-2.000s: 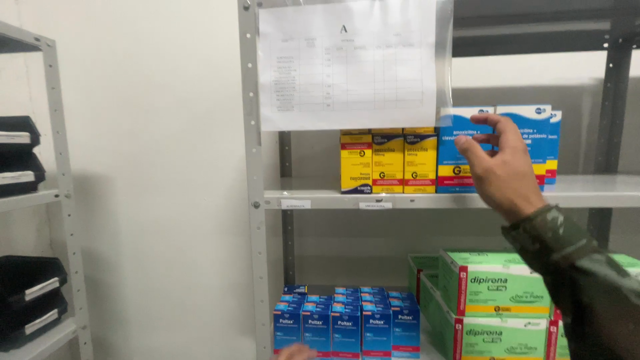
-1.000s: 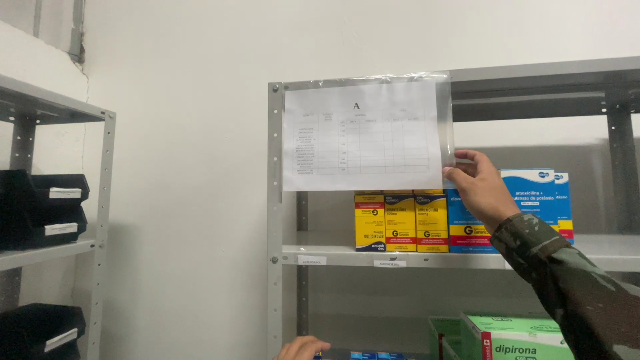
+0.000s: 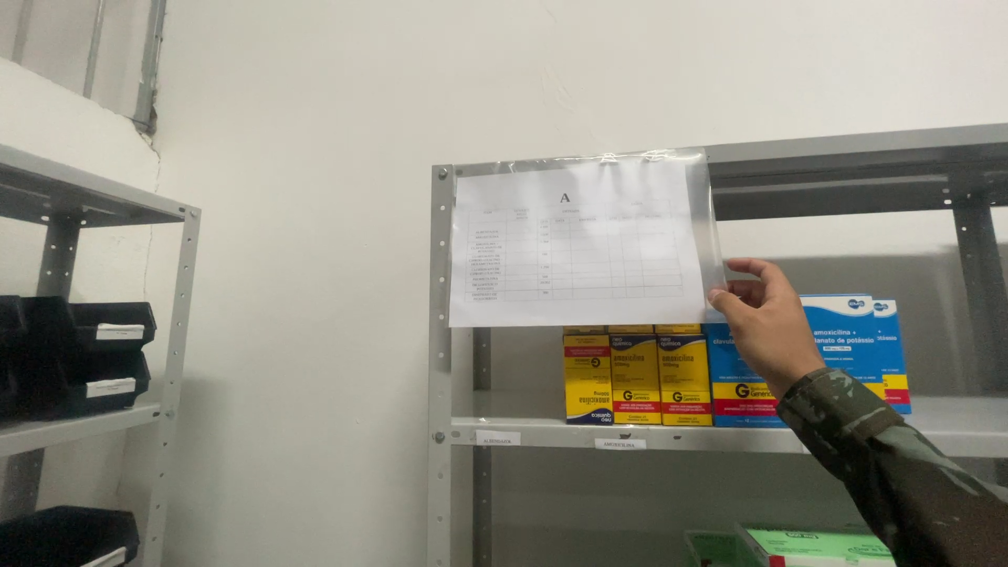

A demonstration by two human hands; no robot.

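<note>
A printed table sheet in a clear plastic sleeve point(image 3: 579, 244) hangs from the top of the grey metal shelving unit. My right hand point(image 3: 764, 319), in a camouflage sleeve, pinches the sleeve's lower right edge between thumb and fingers. Behind and below the sheet stand yellow amoxicillin boxes point(image 3: 636, 382) in a row, one of them upside down. Beside them are blue and white amoxicillin-clavulanate boxes point(image 3: 839, 335), partly hidden by my wrist. My left hand is out of the frame.
Small labels point(image 3: 620, 444) are on the front edge of the metal shelf point(image 3: 535, 433). Green boxes point(image 3: 819, 543) lie on the level below. At left, another metal rack point(image 3: 175, 339) holds black plastic bins point(image 3: 110, 354) with white labels. A pale wall stands behind.
My right hand has moved from in front of the blue boxes to the plastic sleeve's edge. My left hand, at the bottom edge earlier, has left the view. The view has tilted up.
</note>
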